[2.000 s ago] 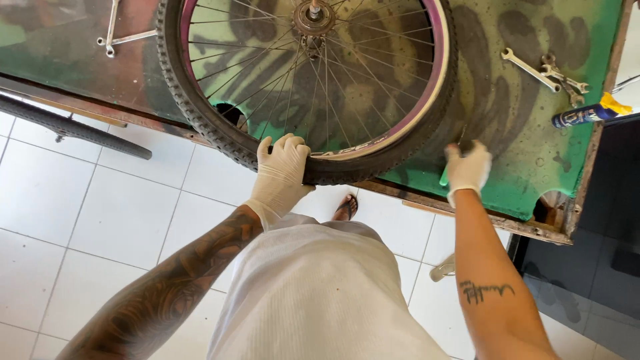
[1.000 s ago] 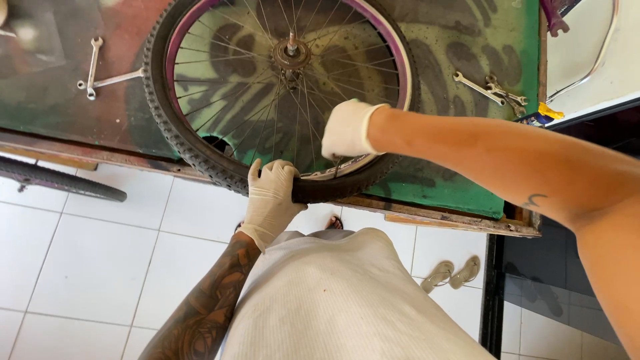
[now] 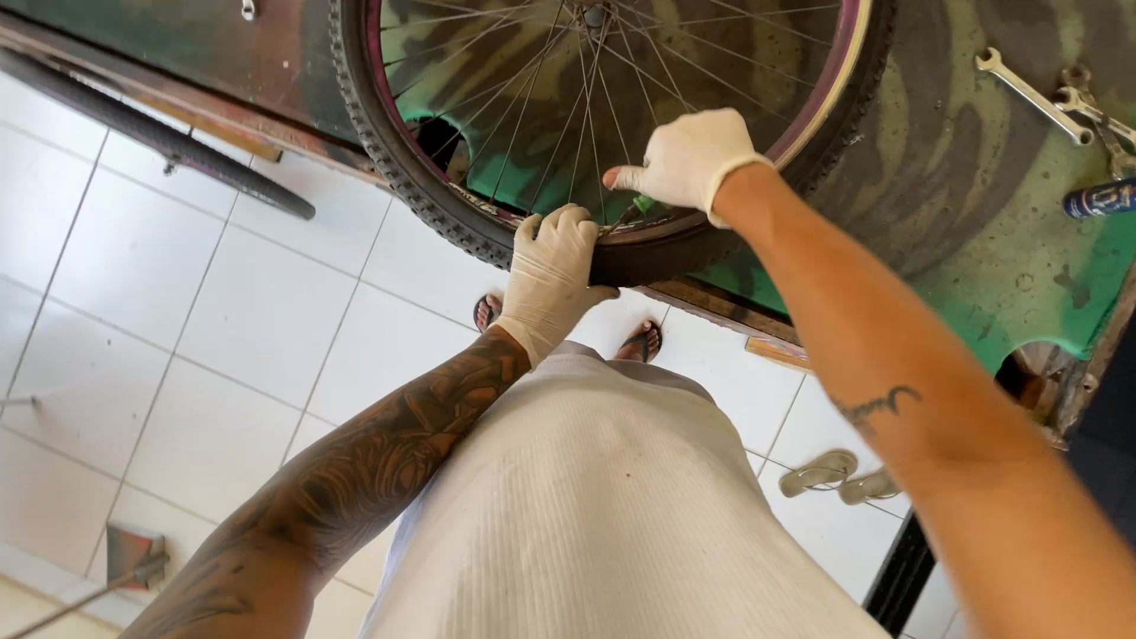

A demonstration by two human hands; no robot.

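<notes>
A bicycle wheel with a knobby black tire (image 3: 399, 200) and a purple rim lies flat on a green-and-dark table, its near edge reaching the table's front. My left hand (image 3: 552, 266), in a pale glove, grips the tire and rim at that near edge, fingers over the rim, thumb along the tire. My right hand (image 3: 692, 164), gloved too, is closed just inside the rim, right of the left hand. Below its fist shows a small tool with a green part (image 3: 641, 206) and a thin shaft reaching the rim by the left fingers; its kind is unclear. The thumb's tip pokes through the glove.
Several metal wrenches (image 3: 1034, 96) and a blue can (image 3: 1100, 199) lie on the table at the right. Another bicycle tire (image 3: 204, 160) stands below the table's left edge. Sandals (image 3: 818, 472) and a long-handled dustpan (image 3: 133, 555) are on the tiled floor. The tabletop has cut-out corner holes.
My right hand has gone from the table right of the wheel to inside the rim, and now sits close to the left hand. The left hand has stayed on the tire. The view has shifted.
</notes>
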